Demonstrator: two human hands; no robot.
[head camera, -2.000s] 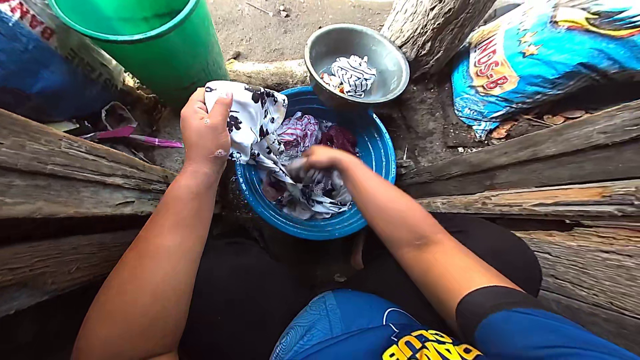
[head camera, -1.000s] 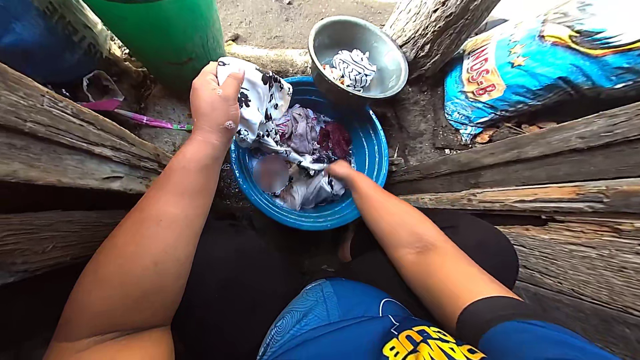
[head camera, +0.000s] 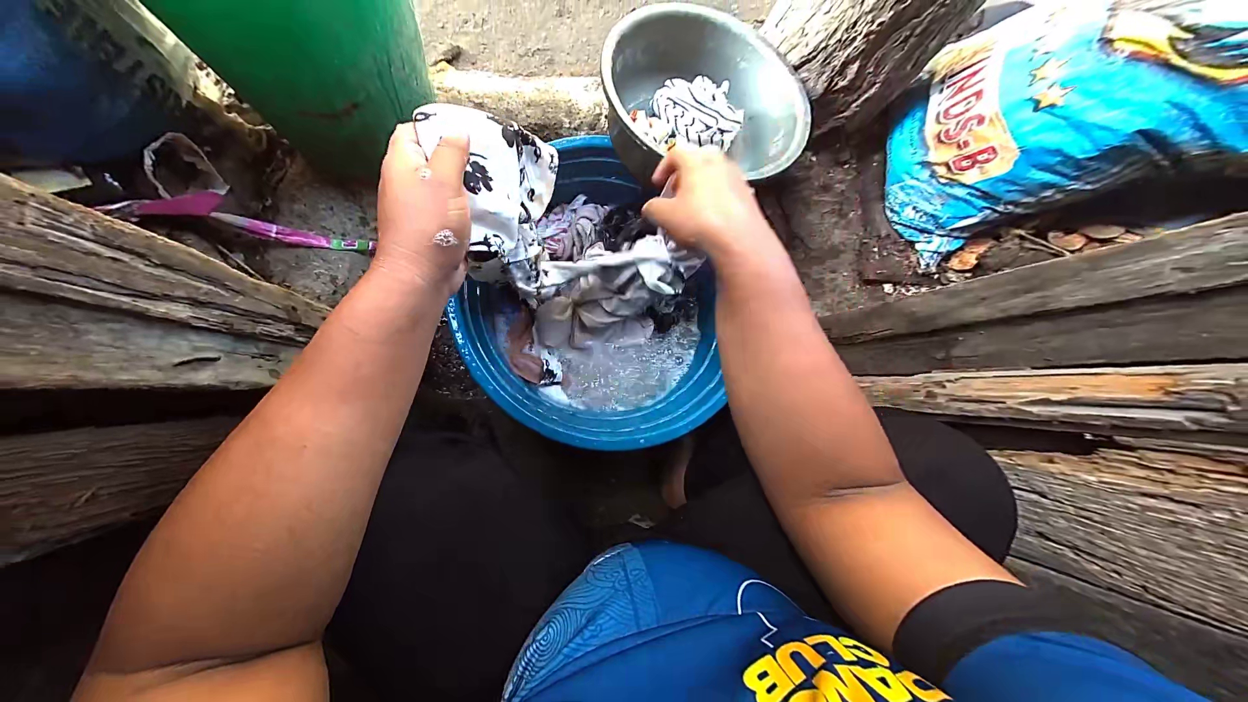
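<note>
My left hand (head camera: 424, 210), with suds on it, grips a white garment with dark floral print (head camera: 502, 190) above the left rim of a blue plastic basin (head camera: 595, 434). The garment stretches down and across to the right. My right hand (head camera: 704, 200) is closed on its greyish-white part (head camera: 624, 273) over the basin's upper right side. Foamy water (head camera: 624, 370) shows in the lower part of the basin, with other wet clothes, one of them pinkish and patterned (head camera: 573, 229). A grey metal bowl (head camera: 775, 117) holding a black-and-white patterned cloth (head camera: 697, 112) is just beyond my right hand.
A green plastic container (head camera: 312, 78) stands beyond my left hand. Weathered wooden planks flank both sides (head camera: 136, 292). A blue printed sack (head camera: 1072, 127) lies at the upper right beside a wooden post (head camera: 858, 49). A pink strip (head camera: 283, 232) lies on the ground at left.
My right hand has moved up from inside the basin toward the metal bowl, raising part of the garment. Foamy water now shows at the basin's near side. My left hand still grips the floral cloth.
</note>
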